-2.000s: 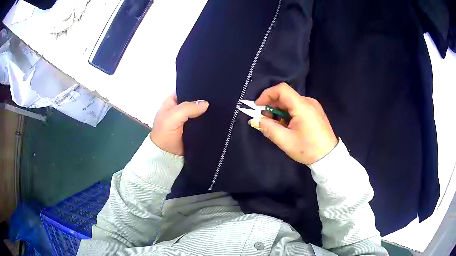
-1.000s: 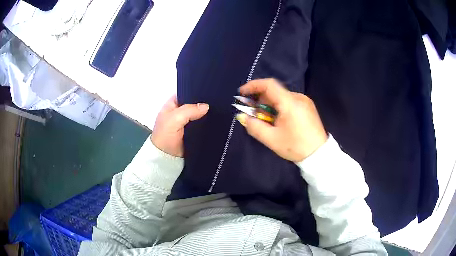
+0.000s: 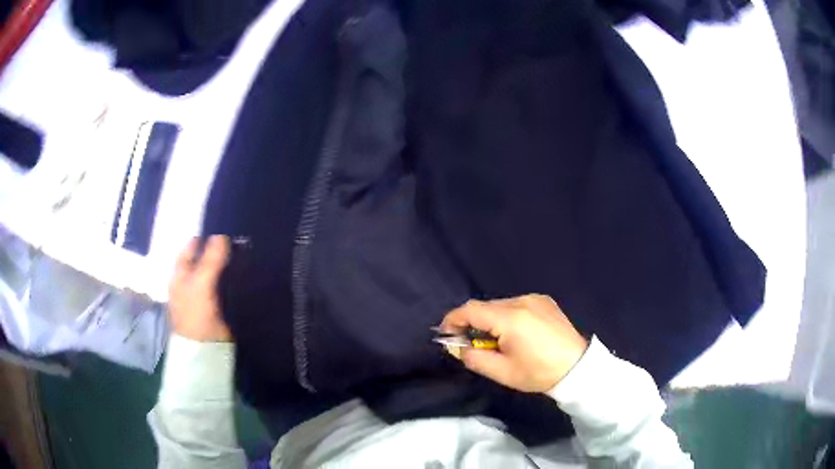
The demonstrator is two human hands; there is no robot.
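Observation:
A large dark jacket (image 3: 549, 183) lies spread before me, with a pale stitched seam (image 3: 305, 266) running down its left part beside smoother lining (image 3: 375, 266). My left hand (image 3: 200, 289) grips the jacket's left edge, thumb on top and the other fingers mostly hidden. My right hand (image 3: 522, 343) holds small thread snips (image 3: 467, 341) over the lower lining, tips pointing left. The view is blurred, and I cannot tell whether the blades touch the cloth.
A dark phone (image 3: 146, 188) lies on the white table (image 3: 714, 101) at left, near a dark object (image 3: 18, 142) at the picture's edge. Other dark cloth (image 3: 174, 41) lies at the top left. Clear plastic (image 3: 82, 311) hangs at the left table edge over the green floor (image 3: 101, 417).
The view has shifted, showing more of the table at the top left. My right hand with the snips has moved down and away from the stitched seam. My left hand still holds the jacket edge.

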